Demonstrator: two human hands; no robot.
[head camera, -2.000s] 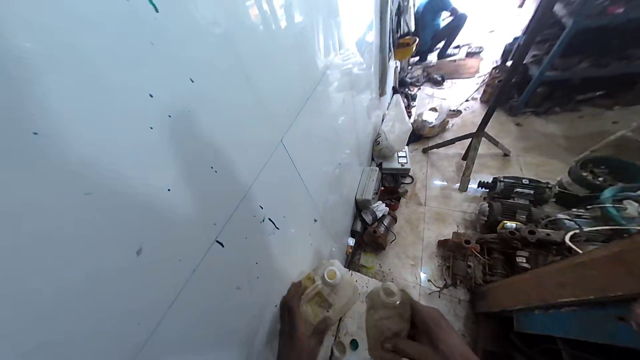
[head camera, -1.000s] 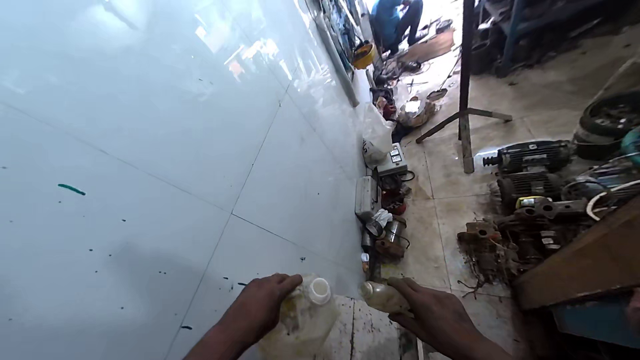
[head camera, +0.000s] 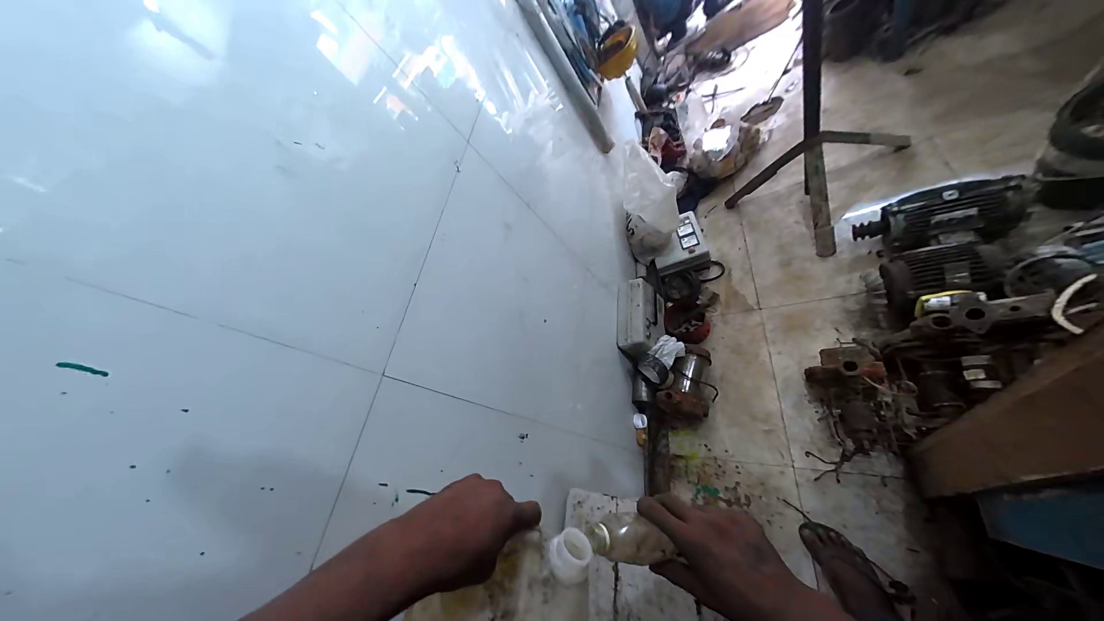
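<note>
At the bottom of the head view, my left hand (head camera: 470, 535) grips a translucent, yellow-stained plastic container (head camera: 496, 591) by its upper part. The container's round white neck (head camera: 571, 552) points up to the right of that hand. My right hand (head camera: 720, 548) is closed around a small clear bottle (head camera: 634, 538), tilted on its side, its mouth at the rim of the container's neck. Whether liquid is passing between them cannot be told. Under both is a stained whitish board or slab (head camera: 634, 591), partly covered by my hands and the container.
A glossy white tiled wall (head camera: 259, 259) fills the left. Along its foot lie a grey electrical box (head camera: 640, 315), a metal cylinder (head camera: 690, 373) and plastic bags (head camera: 649, 198). Electric motors (head camera: 953, 216) and rusty parts stand right, near a metal stand (head camera: 815, 164). A bare foot (head camera: 849, 561) shows lower right.
The small bottle has gone from upright, two seconds ago, to lying tilted with its mouth at the container's neck. The view has swung noticeably.
</note>
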